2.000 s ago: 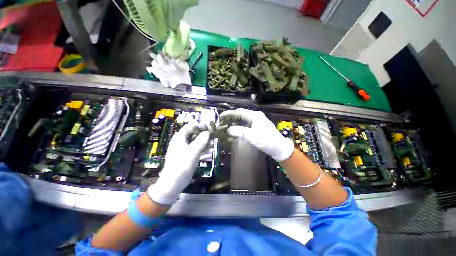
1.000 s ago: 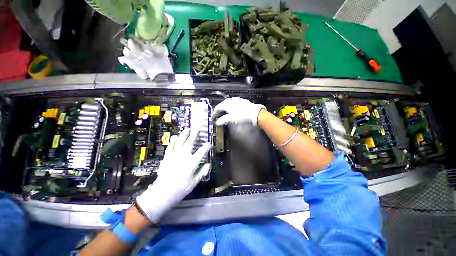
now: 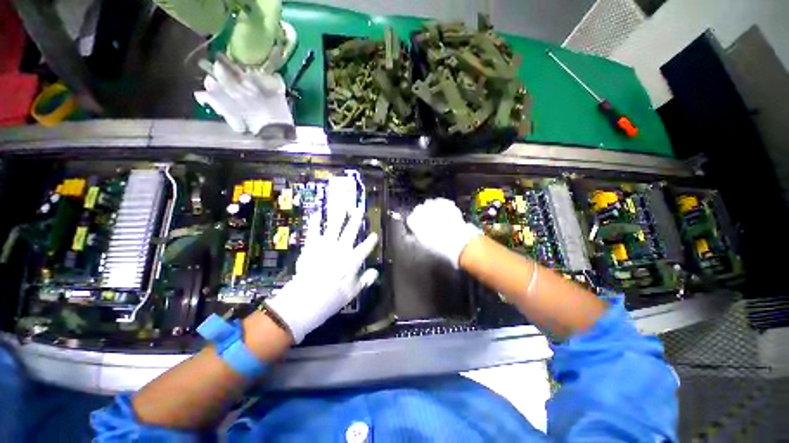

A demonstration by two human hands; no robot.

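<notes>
A green circuit board [image 3: 259, 234] with yellow blocks and a silver heat sink lies in a black carrier in front of me. My left hand [image 3: 324, 275], white-gloved, lies over the board's right part with fingers spread, covering much of the heat sink. My right hand [image 3: 443, 230], white-gloved, is to the right of this board, above a dark flat plate [image 3: 424, 290]. Its fingers are curled. A small bright spot shows by its fingertips; whether it holds something I cannot tell.
Another board [image 3: 130, 229] lies left; several more lie right, between metal rails. Behind, a green mat [image 3: 562, 104] bears two bins of olive pieces [image 3: 368, 86], [image 3: 467, 82], a screwdriver [image 3: 619, 118], spare gloves [image 3: 246, 97] and a pale-green fan [image 3: 258, 35]. Blue cloth shows at lower left.
Two seconds ago both hands were together above the board's right edge. Since then my left hand has settled over the board with fingers spread, and my right hand has moved right, over the plate.
</notes>
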